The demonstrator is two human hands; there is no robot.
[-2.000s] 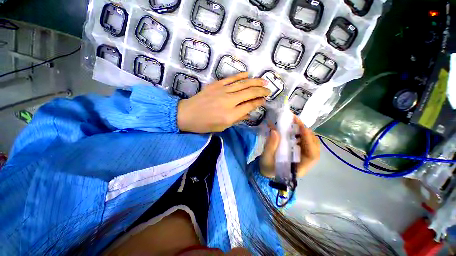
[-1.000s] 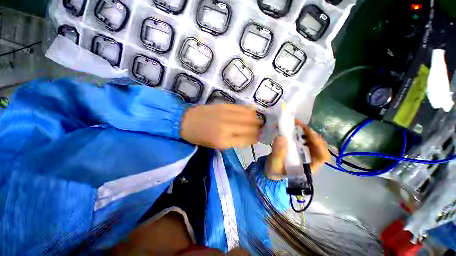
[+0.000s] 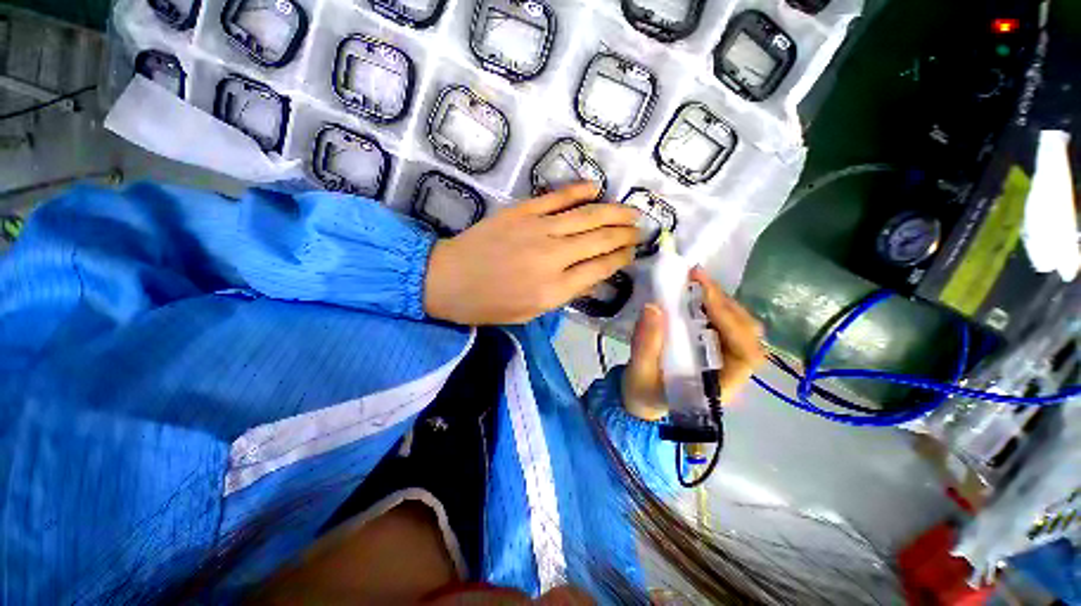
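Observation:
A whitish translucent blister tray [image 3: 759, 201] holds rows of black rounded-square housings, one per pocket. My left hand [image 3: 533, 255] is bare and palm down over the near rows. Its fingertips reach the left edge of one housing [image 3: 650, 213]; the thumb is hidden, so a grip cannot be made out. My right hand [image 3: 726, 337] is closed around a clear-white dispensing syringe [image 3: 679, 337]. The yellowish needle tip points up at the same housing's near right side. A black cap and thin looped line show at the syringe's rear.
At the right stands a black controller with a red light, a round gauge [image 3: 908, 239] and a yellow-green label [image 3: 984, 243]. A white scrap [image 3: 1051, 207] lies on it. Blue tube loops [image 3: 830, 397] hang beside it. A red object [image 3: 942, 562] is at the lower right.
My left hand has moved up and slightly right, from below the near housings to the housing's edge. The syringe has shifted slightly up and left, its tip now at that housing.

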